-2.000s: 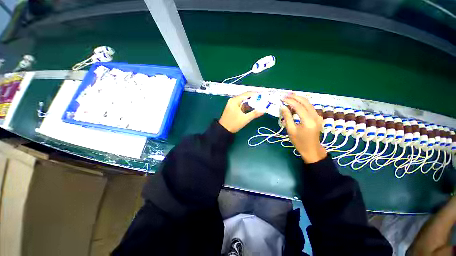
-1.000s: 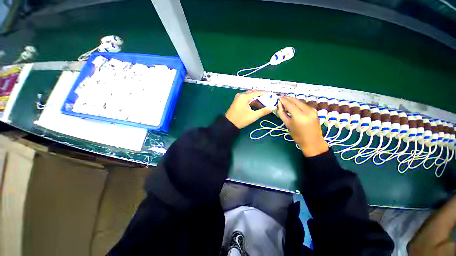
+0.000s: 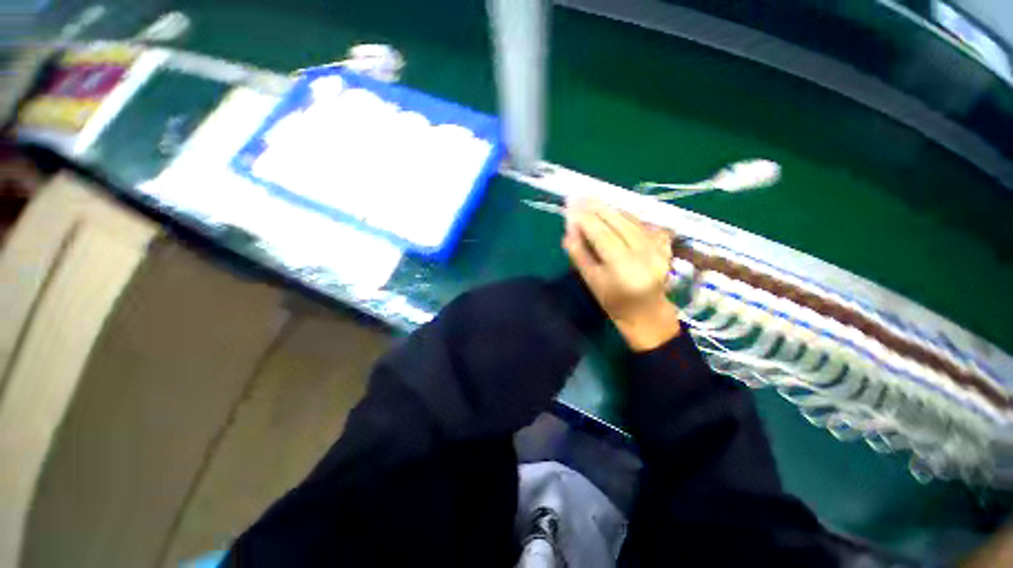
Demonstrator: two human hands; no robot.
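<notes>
The view is blurred by motion. My right hand (image 3: 628,261) is at the near edge of the pale rail, fingers pointing up and left, at the left end of the row of corded units (image 3: 822,322). A small white tip shows just left of its fingertips; what it belongs to is unclear. My left hand is hidden; only its dark sleeve (image 3: 489,344) shows, ending under my right hand. The row has brown middles and blue bands, with cord loops (image 3: 822,411) towards me. A fitted unit (image 3: 746,175) lies on the green belt with its cord to the left.
A blue tray (image 3: 480,211) heaped with white pieces stands at left, on a white sheet (image 3: 206,166). A pale post (image 3: 520,89) rises from the rail (image 3: 600,191). Other white units (image 3: 375,62) lie behind the tray. A red-and-yellow sheet (image 3: 78,87) is far left. A cardboard carton (image 3: 144,388) is below.
The view has turned and blurred, with the bench tilting down to the right. My left hand, earlier visible holding a unit with my right, is now hidden behind my right hand.
</notes>
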